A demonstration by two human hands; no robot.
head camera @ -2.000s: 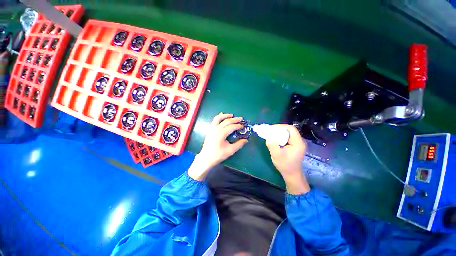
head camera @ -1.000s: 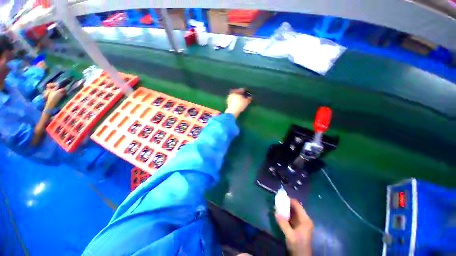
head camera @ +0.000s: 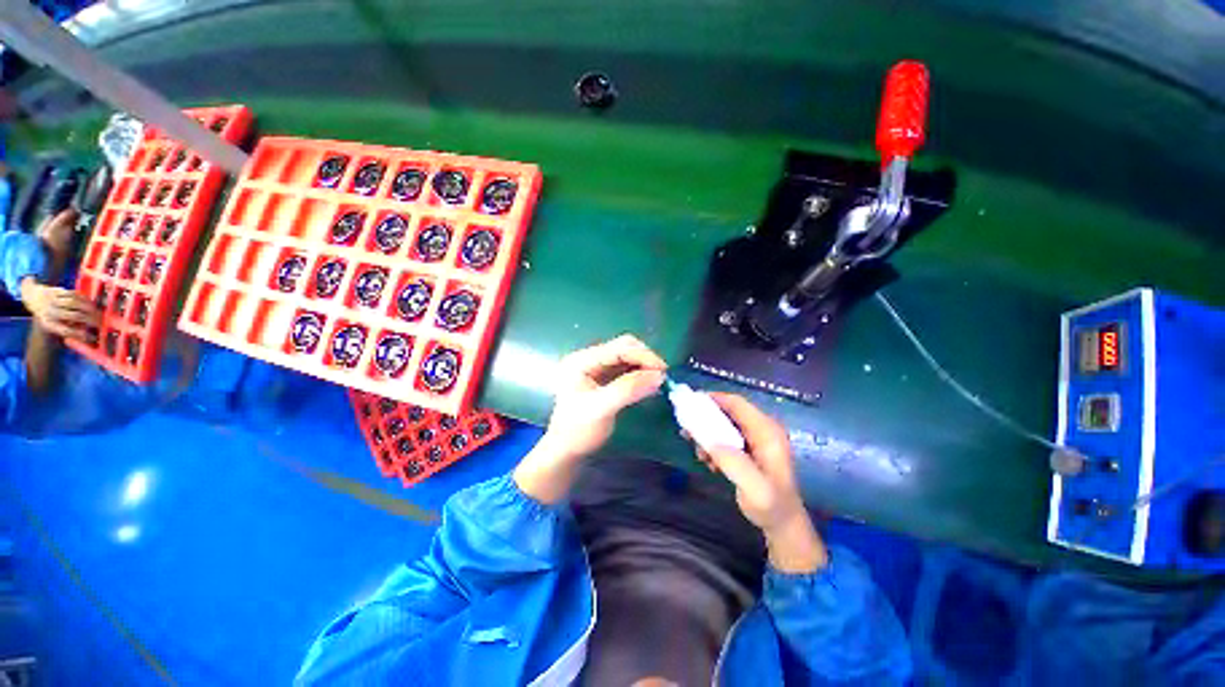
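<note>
My right hand [head camera: 759, 463] holds the white squeeze bottle [head camera: 707, 419], its narrow end pointing up and left toward my left hand. My left hand [head camera: 601, 392] has its thumb and fingers pinched on a small dark-teal piece [head camera: 668, 383] at the bottle's tip; whether it is a cap is too small to tell. A black round unit [head camera: 594, 90] lies alone on the bench behind the hands. The black toggle-clamp fixture [head camera: 793, 289] stands to the right, its red handle [head camera: 904, 110] upright and touched by neither hand.
An orange-red parts tray [head camera: 500, 322], partly filled with round units, lies left. A second tray [head camera: 161, 289] lies further left near a coworker's hand [head camera: 61, 311]. A lower tray [head camera: 417, 436] shows below the bench edge. A thin tube [head camera: 940, 372] runs to the blue controller box [head camera: 1142, 430].
My left hand has let go of the round unit at the back of the bench and returned to the bottle's tip. My right hand still holds the bottle, now tilted toward the left hand.
</note>
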